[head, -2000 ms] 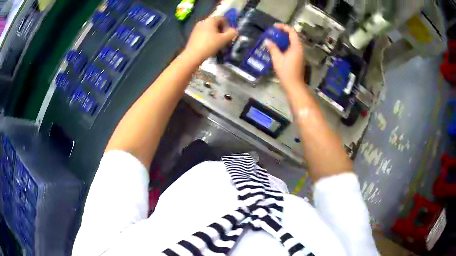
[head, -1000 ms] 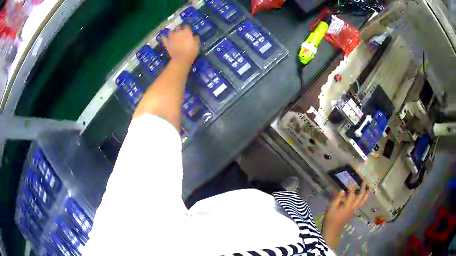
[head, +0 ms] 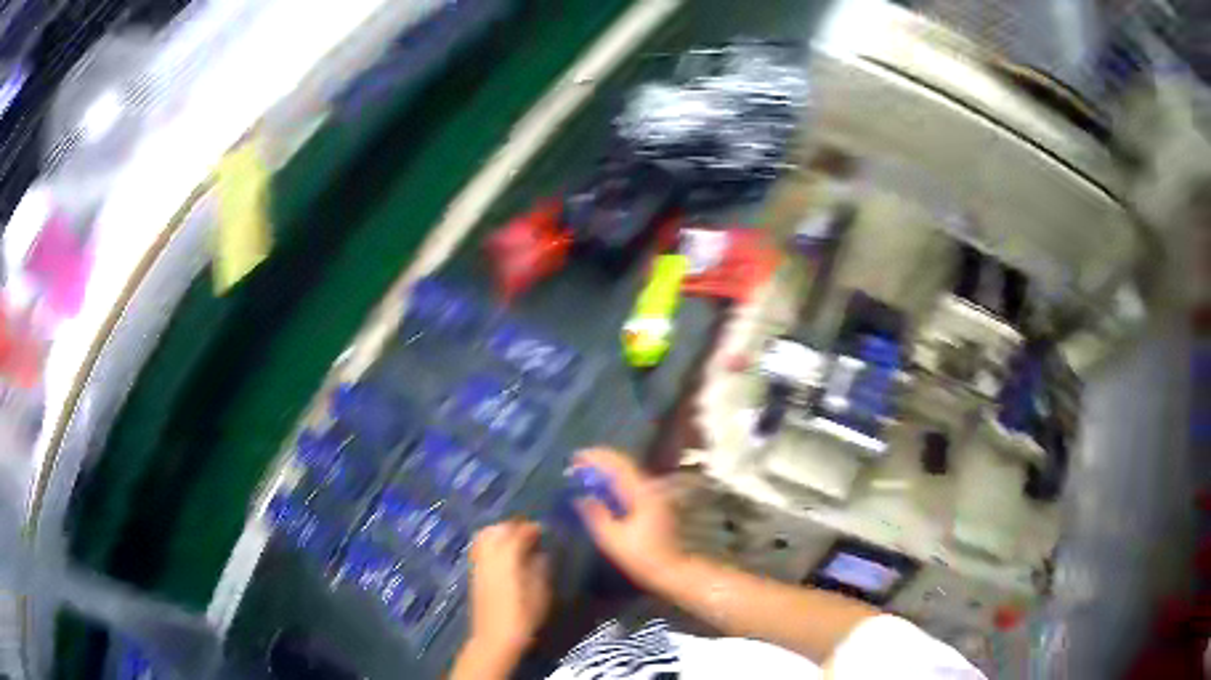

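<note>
The frame is blurred. My right hand (head: 635,521) holds a blue phone unit (head: 598,489) by its fingers, between the tray and the machine. My left hand (head: 510,582) is just left of it with fingers curled; what it holds, if anything, cannot be made out. A blister tray of several blue units (head: 445,458) lies left of my hands. On the off-white machine (head: 797,465), the left fixture (head: 830,432) bears a blue unit (head: 873,376). The right fixture (head: 1020,405) also shows a dark blue unit. A lit control screen (head: 861,571) is on the machine front.
A yellow-green marker or bottle (head: 655,312) lies beyond my hands, near a red bag (head: 744,266) and another red item (head: 529,249). Tangled white cables (head: 724,106) are at the back. A green conveyor (head: 312,266) runs along the left. A red button (head: 1008,618) is at the machine's right front.
My left hand has moved from the tray's far row to its near side. My right hand has moved left from beside the control screen and now holds a blue unit. The view has shifted.
</note>
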